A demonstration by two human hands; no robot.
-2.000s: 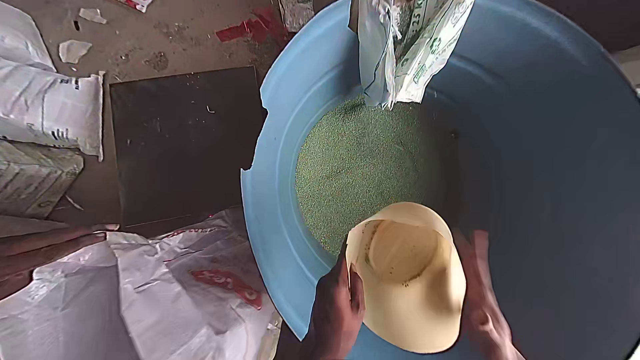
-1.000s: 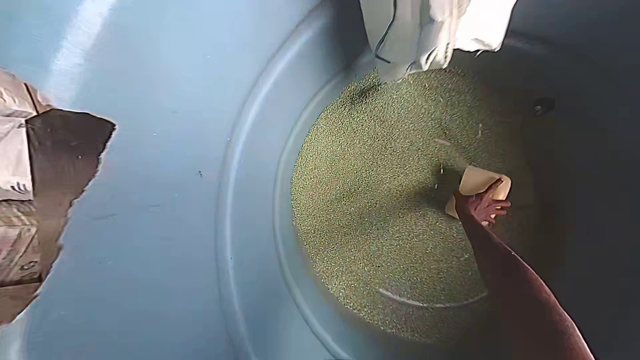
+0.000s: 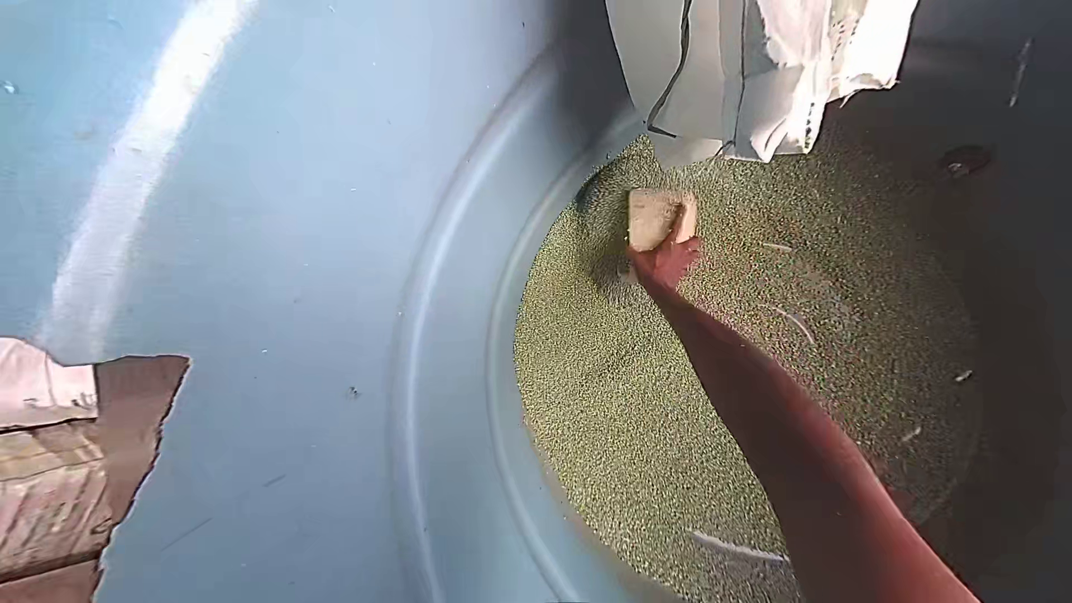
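Observation:
Deep inside a blue plastic barrel (image 3: pixel 335 276) lies a wide bed of small green grains or pellets (image 3: pixel 620 402). My right hand (image 3: pixel 670 260), at the end of an arm reaching in from the lower right, grips a cream plastic scoop or cut container (image 3: pixel 653 219). The scoop rests in the grains near the upper left of the bed, beside a hollow in them. Its lower part is partly hidden by the hand. My left hand is out of view.
A white woven sack (image 3: pixel 720 75) hangs into the barrel at the top. The barrel's broken rim (image 3: pixel 172 410) shows at the lower left, with stacked sacks (image 3: pixel 50 502) beyond. A dark round object (image 3: pixel 965 159) sits near the right wall.
The view has moved down into the barrel. My right hand and the scoop have gone from the right part of the grains to the upper left. My left hand, on the scoop two seconds ago, has left view.

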